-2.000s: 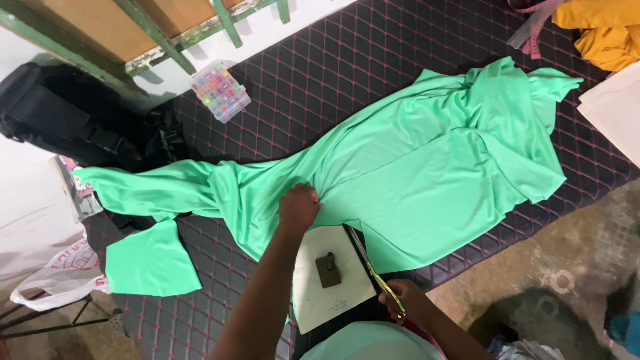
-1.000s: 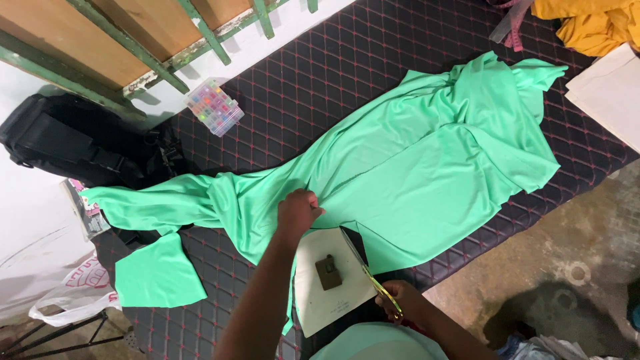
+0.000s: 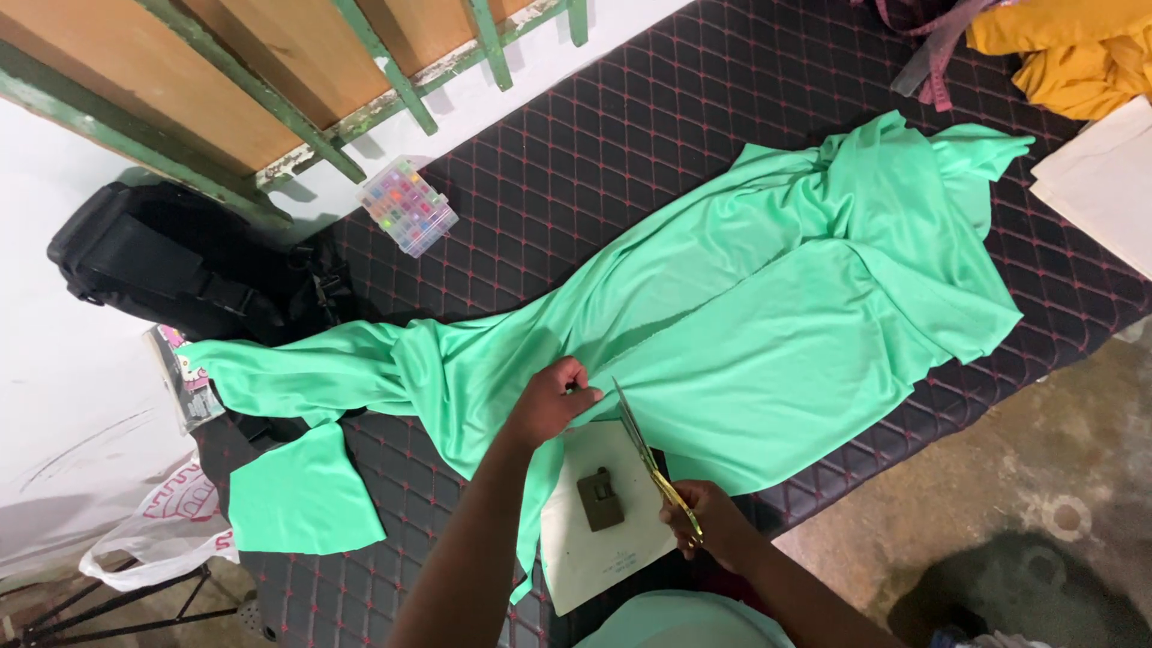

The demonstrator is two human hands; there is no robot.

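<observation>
Mint-green fabric (image 3: 774, 360) lies in folds across a black quilted surface. My left hand (image 3: 555, 396) pinches the fabric near its middle, where a cut edge runs away to the upper right. In my right hand (image 3: 706, 522) are gold-handled scissors (image 3: 661, 481), their blades pointing up at the fabric just right of my left hand. Under the blades lies a cream paper pattern piece (image 3: 598, 558), which bears writing, with a small dark brown block (image 3: 600, 500) on it. A separate piece of the same green fabric (image 3: 301, 495) lies at the left.
A clear case of colourful small items (image 3: 409, 207) sits near the wall, beside a black bag (image 3: 180, 261). A white plastic bag (image 3: 162, 526) is at lower left. Yellow cloth (image 3: 1080, 54), a measuring tape (image 3: 938, 72) and pale paper sheets (image 3: 1102, 184) lie at upper right.
The scissors in my right hand have moved up to the fabric beside my left hand. A strip of the green fabric now hangs along the left side of the paper piece.
</observation>
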